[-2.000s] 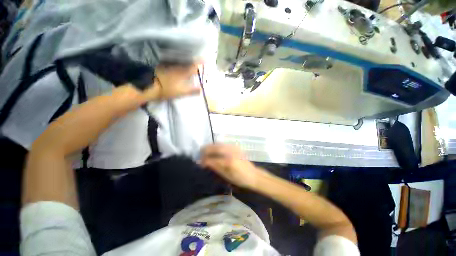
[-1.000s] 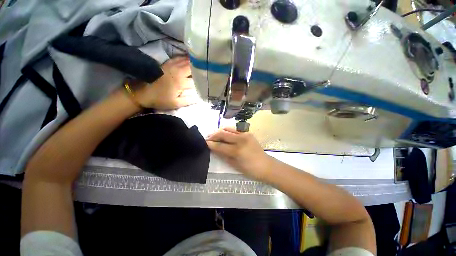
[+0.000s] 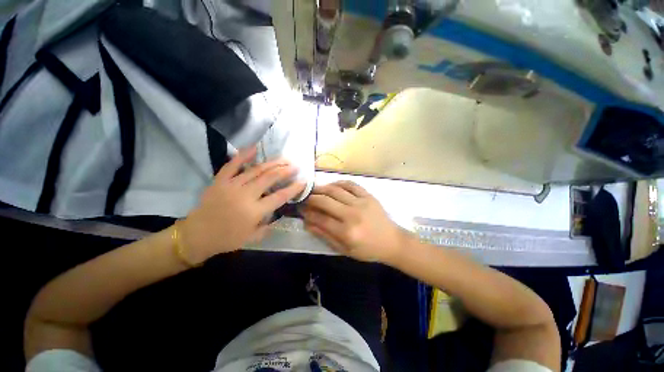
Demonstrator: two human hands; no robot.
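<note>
The light grey garment (image 3: pixel 164 142) with black strips lies heaped left of the needle, and its edge runs under the lamp. A wide black fabric piece (image 3: pixel 182 64) lies folded across it. My left hand (image 3: pixel 244 203) is bare, palm down with fingers spread, on the cloth's near edge. My right hand (image 3: pixel 357 224) is beside it, its fingertips on the same cloth edge; a little dark cloth shows between the hands. The presser foot and needle area (image 3: pixel 317 93) of the white sewing machine (image 3: pixel 524 51) is beyond both hands.
The table edge carries a printed measuring scale (image 3: pixel 473 238). Yellow and black snips (image 3: pixel 375 109) lie on the machine bed. A dark display (image 3: pixel 625 136) is at the machine's right. A dark object (image 3: pixel 606 227) sits at the table's right end. An open drawer area (image 3: pixel 606 305) is below right.
My left hand has come from beside the needle down to the table's near edge, close to my right hand. The black panel that hung over the scale is now mostly out of sight.
</note>
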